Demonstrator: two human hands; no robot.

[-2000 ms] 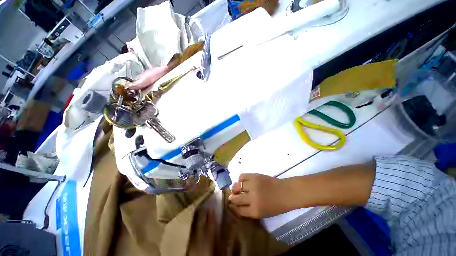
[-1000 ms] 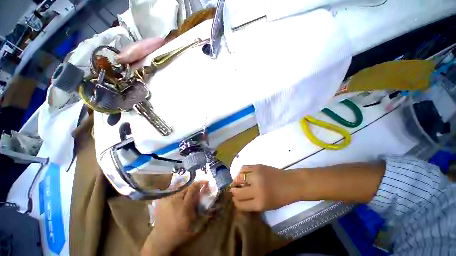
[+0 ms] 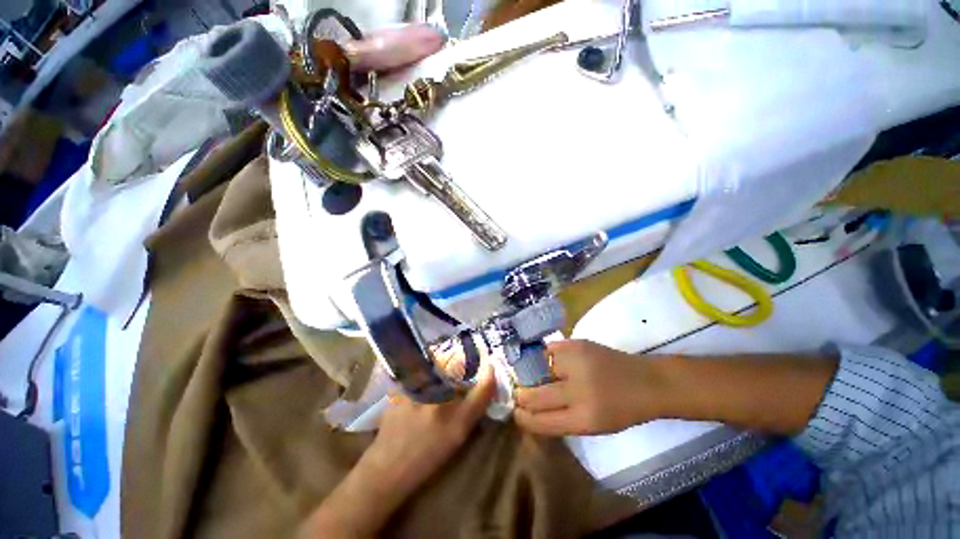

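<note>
The brown cloth lies in folds on the left and front of the white sewing machine head. A small white cloth piece shows at its edge beside my fingers. My left hand rests on the cloth at the needle area, its fingertips partly hidden behind the curved metal guard. My right hand is just right of the needle area, fingers bent together at the cloth edge beside the tension knob. The needle and presser foot are hidden. Whether my fingers pinch the cloth is unclear.
Keys lie on the machine head. White cloth drapes over its arm. Scissors with yellow and green handles lie on the table at right, near a clear tub. A mustard piece is behind. A ruler edge runs along the front.
The view has moved closer to the machine head. My left hand came in from below and is now at the needle area. A white piece shows beside it. My right hand stays beside the knob.
</note>
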